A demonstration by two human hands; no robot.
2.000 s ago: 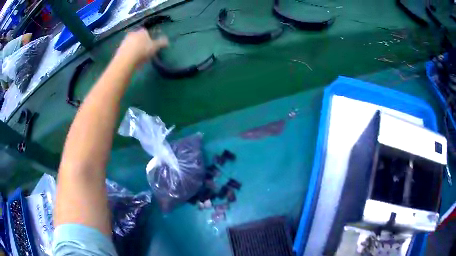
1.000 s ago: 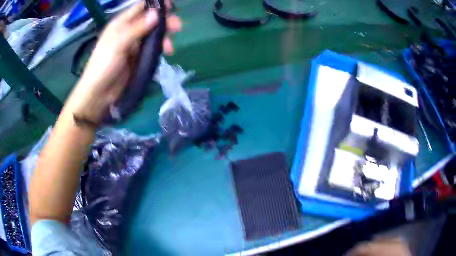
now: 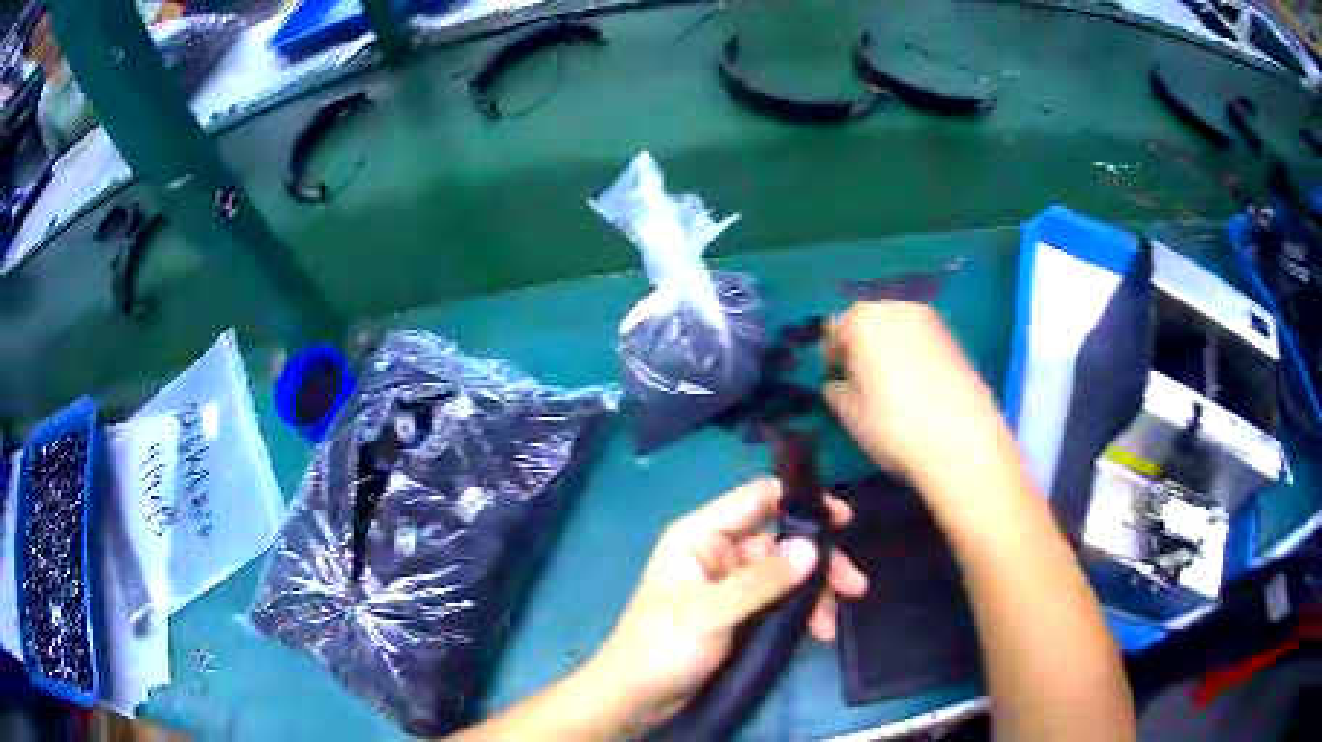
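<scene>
My left hand grips a black headband near its end, low in the middle of the view. The band runs down out of the picture, and its narrow end points up. My right hand is just beyond the band end, with its fingertips at the pile of small black plastic pieces. Whether the fingertips hold a piece cannot be seen clearly. The small clear knotted bag of dark parts stands left of the pile.
A large shiny parts bag, blue ring, marked white sheet and blue bin are left. A black tray lies partly under my right forearm. A screw feeder is right. Several headbands lie behind.
My left hand has brought a headband from the far bench down to the front. My right hand has come in from the lower right to the small pieces. The view has shifted.
</scene>
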